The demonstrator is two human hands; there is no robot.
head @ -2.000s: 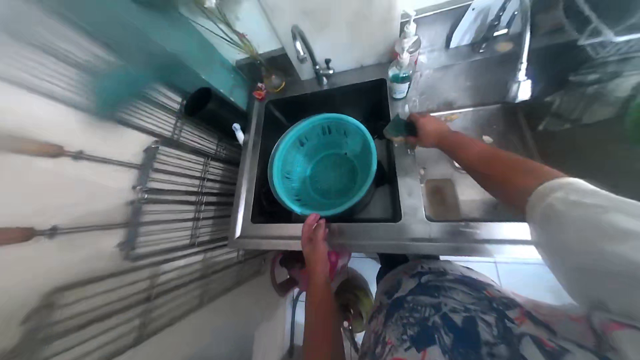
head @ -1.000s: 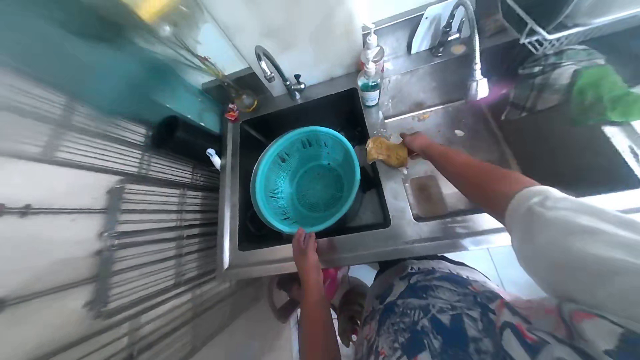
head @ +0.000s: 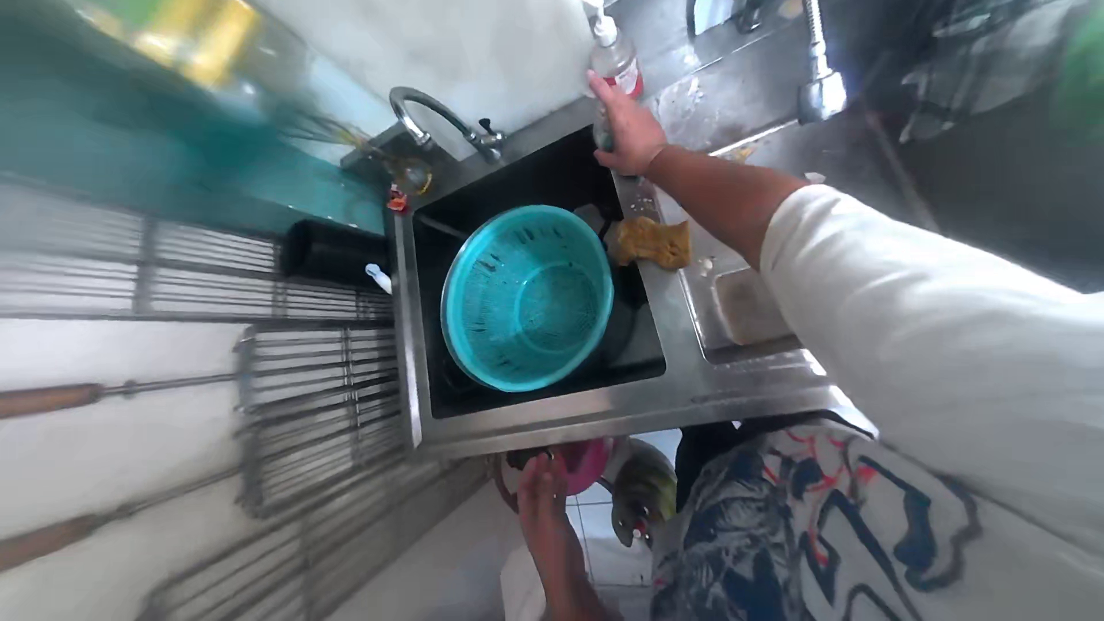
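A turquoise plastic colander (head: 530, 297) rests tilted in the dark sink basin (head: 561, 185). On the steel divider to its right lies a yellowish-brown sponge (head: 653, 242), which nothing holds. My right hand (head: 632, 131) is at the basin's back right corner, around a mostly hidden bottle (head: 602, 129), with its fingertips by a clear pump bottle (head: 616, 56); how firmly it grips cannot be told. Below the sink's front edge is my left hand (head: 543, 492), away from the colander, with its fingers extended.
A curved chrome faucet (head: 440, 116) stands behind the basin. A spray-head faucet (head: 822, 90) hangs over the right side. Metal grill racks (head: 310, 405) and a black cylinder (head: 332, 252) are at left. On the floor are a pink container (head: 586, 466) and other items.
My right hand has let go of the sponge, now on the divider, and moved back to the bottles. My left hand has left the colander's rim and dropped below the sink edge.
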